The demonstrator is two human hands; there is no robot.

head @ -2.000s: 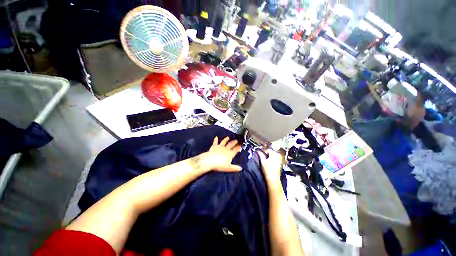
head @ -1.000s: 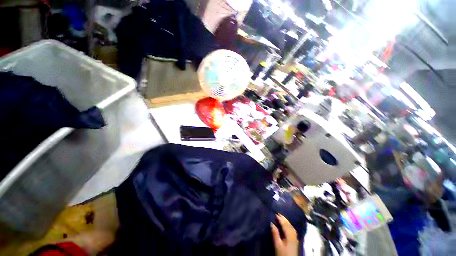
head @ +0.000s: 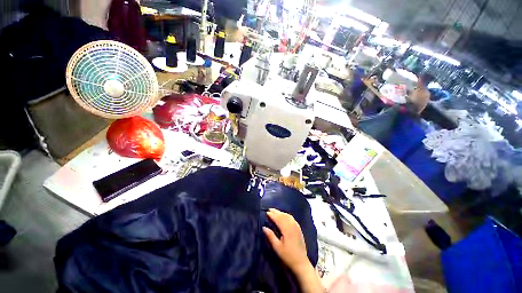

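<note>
The dark navy garment piece (head: 171,240) is spread over the front of the white table and reaches under the head of the sewing machine (head: 277,133). Its far edge lies at the shiny presser foot and needle area (head: 256,184). My right hand (head: 286,234) rests on the garment just in front of the presser foot, thumb and fingers apart, with cloth between them. I cannot tell whether it pinches the cloth. My left hand is not in view.
A smartphone (head: 127,178), red plastic bag (head: 135,137) and desk fan (head: 113,83) stand left. A small jar (head: 216,133) is beside the head. Black fabric strips (head: 349,212) and a control screen (head: 358,157) are right. A blue bin (head: 486,260) is at far right.
The view has swung right from the left work bin back to the machine. My left hand, on the cloth two seconds ago, is out of view. My right hand remains on the garment.
</note>
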